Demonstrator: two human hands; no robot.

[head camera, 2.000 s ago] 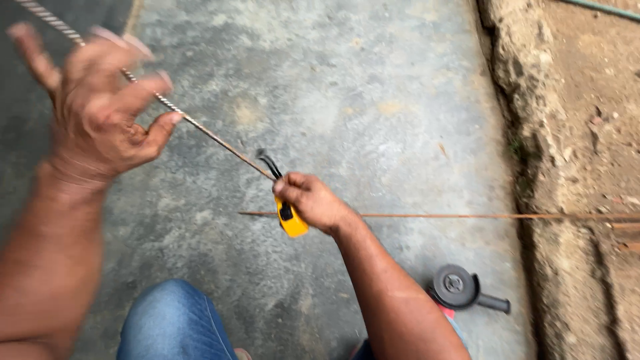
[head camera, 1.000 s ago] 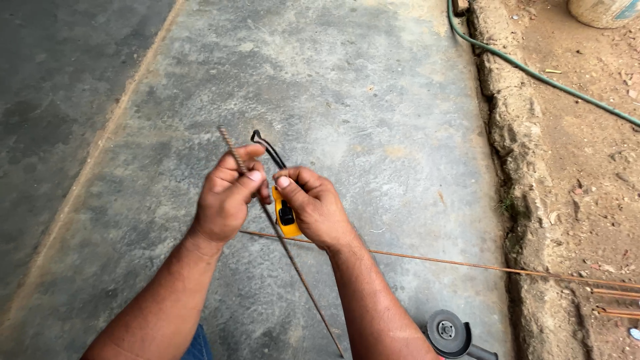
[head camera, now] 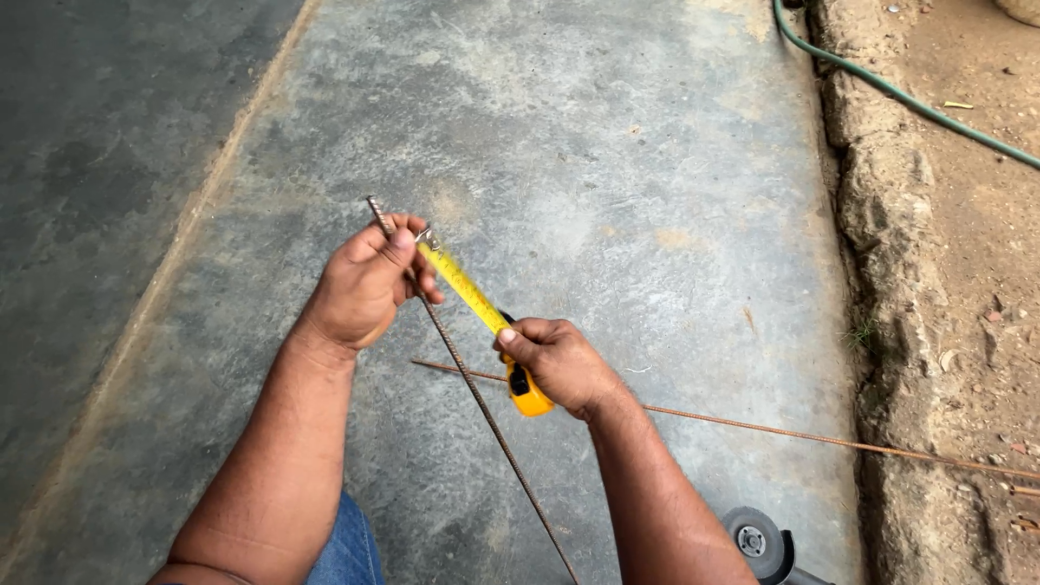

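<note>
My left hand [head camera: 366,280] grips a ribbed steel rebar [head camera: 479,398] near its upper end, and its fingers are at the hooked end of the tape measure's yellow blade [head camera: 463,288]. From there the rebar slants down to the bottom edge of the view. My right hand [head camera: 565,366] holds the yellow and black tape measure case [head camera: 528,390], its thumb on the blade where it comes out. A short length of blade spans the gap between my hands. Another thin rusty rebar [head camera: 747,425] lies on the floor, passing beneath the held rebar and my right arm.
An angle grinder [head camera: 751,540] with its disc facing up lies at the lower right. The concrete floor [head camera: 569,146] ends at a rough broken edge [head camera: 894,244], with bare dirt beyond. A green hose [head camera: 902,85] crosses the upper right, and more rods lie at the right edge.
My left hand has come in from the upper left to near my right hand, now holding the rebar near its end. The yellow tape blade has been drawn out of its case.
</note>
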